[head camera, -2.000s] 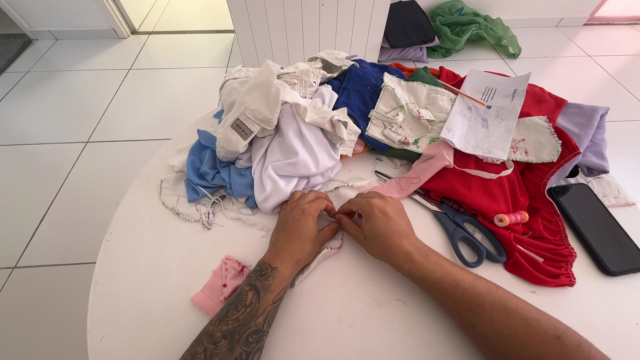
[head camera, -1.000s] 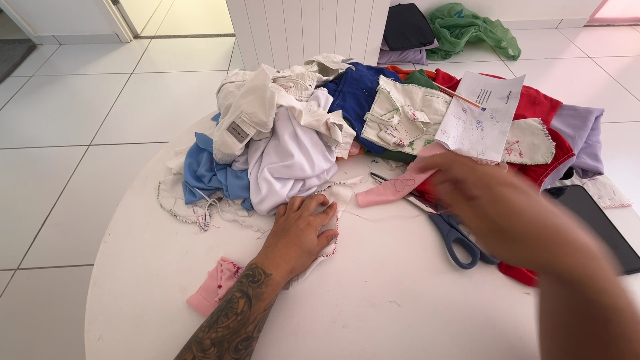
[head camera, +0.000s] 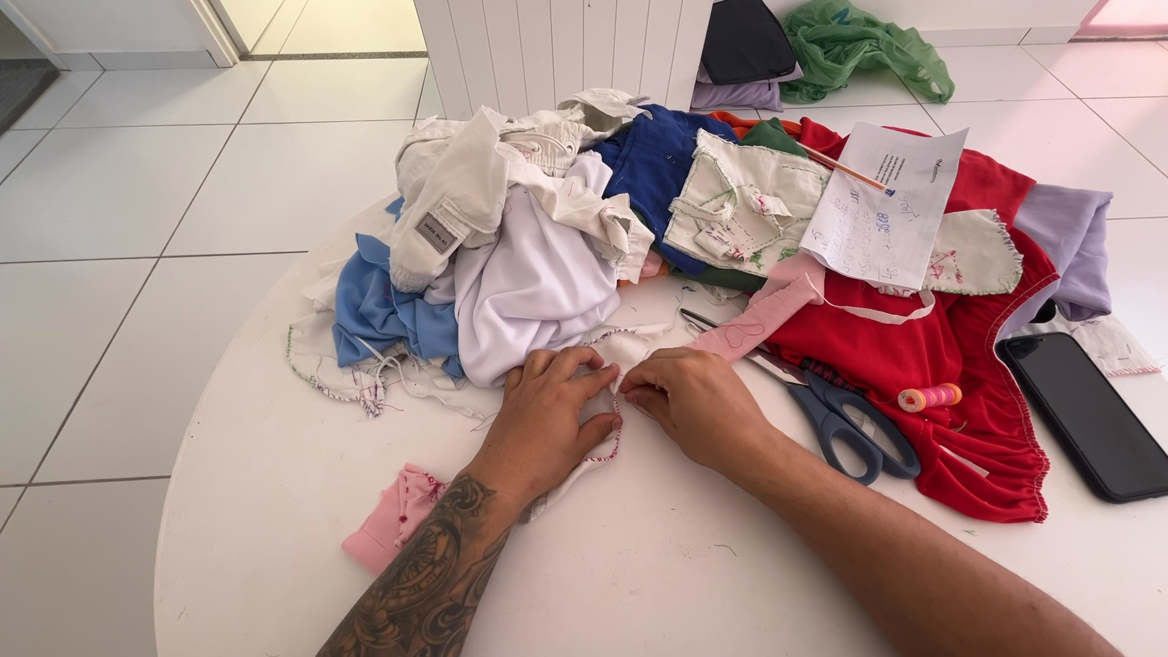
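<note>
A white cloth with red and purple stitches along its edge (head camera: 613, 442) lies on the white table, partly under my hands. My left hand (head camera: 552, 411) rests on it, fingers spread and thumb near the stitched edge, and presses it down. Just right of it, my right hand (head camera: 684, 392) has thumb and forefinger pinched together at the same edge. Whether a needle is between those fingertips is too small to tell. A pink cloth strip (head camera: 744, 324) lies just beyond my right hand. Blue-handled scissors (head camera: 844, 429) lie right of that hand, their blades partly hidden.
Heaped garments stand behind my hands: white cloth (head camera: 538, 274), blue cloth (head camera: 370, 306) and red cloth (head camera: 967, 365). A written paper (head camera: 885, 205) and a pencil (head camera: 844, 171) lie on top. A thread spool (head camera: 930, 397), a smartphone (head camera: 1090, 415) and a pink stitched piece (head camera: 397, 520) lie around.
My right hand swung out to the right over the scissors one second ago and is now back beside my left hand. My left hand has stayed on the white cloth.
</note>
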